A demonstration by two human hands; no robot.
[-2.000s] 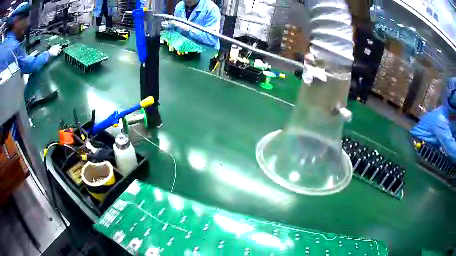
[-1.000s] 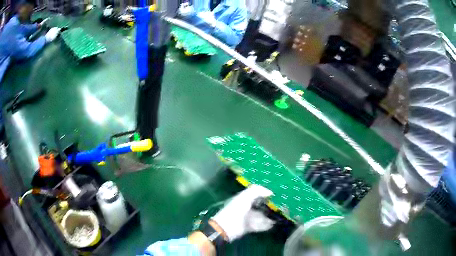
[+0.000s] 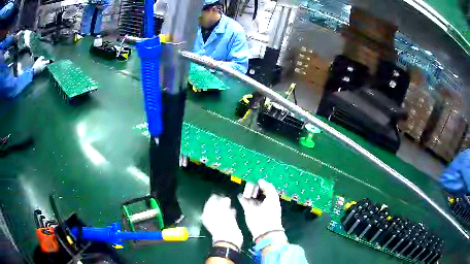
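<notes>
A long green circuit board [image 3: 247, 162] lies solder side up across the bench, with yellow blocks and dark parts under its front edge. The black post hides part of its left end. My left hand [image 3: 221, 219], in a white glove with a black band at the wrist, is just in front of the board and apart from it, blurred. My right hand [image 3: 262, 209], also in a white glove, has its fingertips at the board's front edge. Whether its fingers grip the edge cannot be told.
A board with upright black capacitors [image 3: 389, 232] is at the right end. The black post [image 3: 167, 154], green spool [image 3: 141, 214] and blue tool with yellow end [image 3: 123, 234] stand left. A metal arm [image 3: 309, 118] crosses above. A person [image 3: 221, 38] sits across the bench.
The long board is now further back and left, and lies more level across the view. My right hand has come into view; my left hand has left the board's edge. The hood has left the picture.
</notes>
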